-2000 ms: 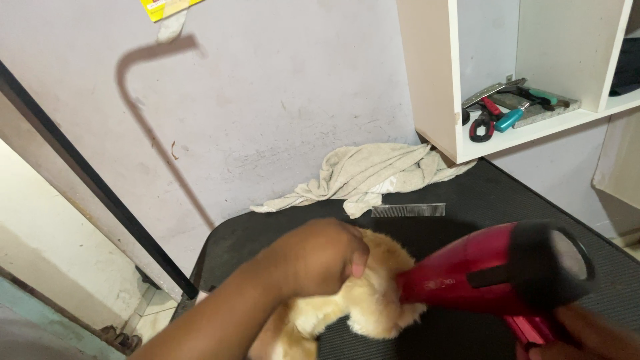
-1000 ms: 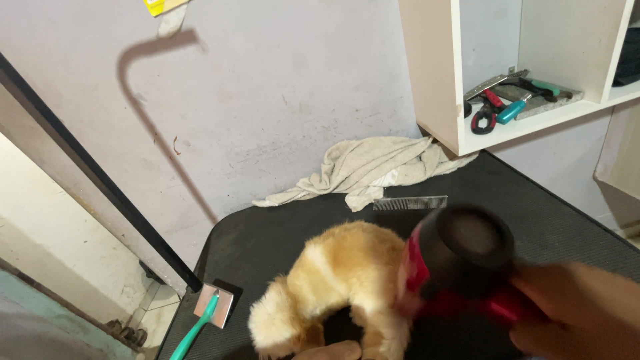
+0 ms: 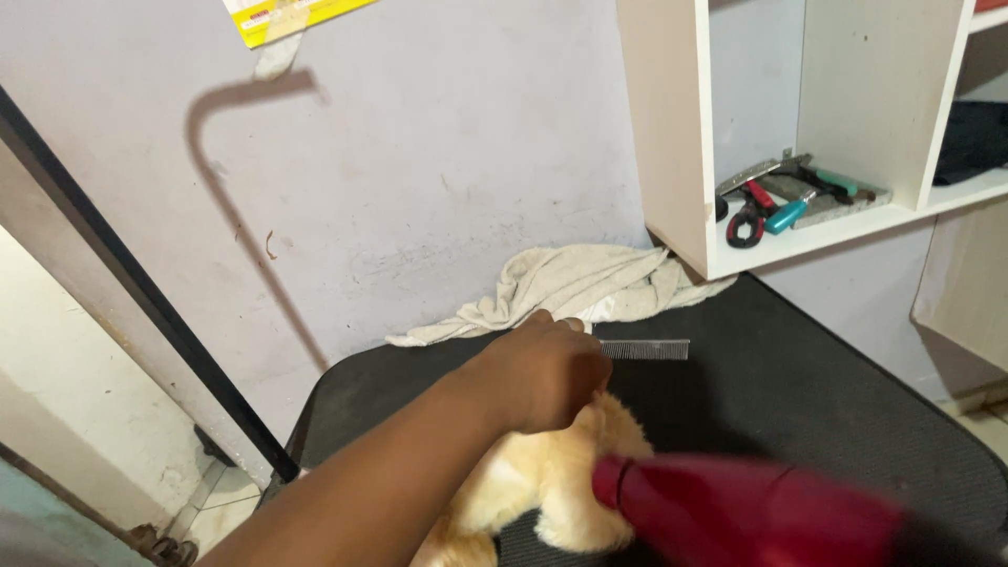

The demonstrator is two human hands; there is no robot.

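A small, fluffy, light tan dog (image 3: 512, 484) is on the black textured table top, with its near part cut off by the bottom edge. My left hand (image 3: 555, 374) is above its rump, fingers curled and closed on the fur there; the fingertips are partly hidden. From the lower right a red hair dryer (image 3: 732, 504) points its nozzle at the dog's hindquarters, close to the coat. Its handle and my right hand lie outside the view. Beyond my left hand is a metal comb (image 3: 646, 349), flat on the table, its left end hidden.
A crumpled beige towel (image 3: 575, 283) lies along the wall at the back of the table (image 3: 787, 378). The white shelf unit (image 3: 835, 244) at the right holds several grooming tools (image 3: 787, 206). A black upright pole (image 3: 150, 287) stands at the left.
A second ago my left hand was low by the dog's front; now it is over the rump. The green-handled slicker brush seen then at the left is out of sight. The dryer has turned side-on.
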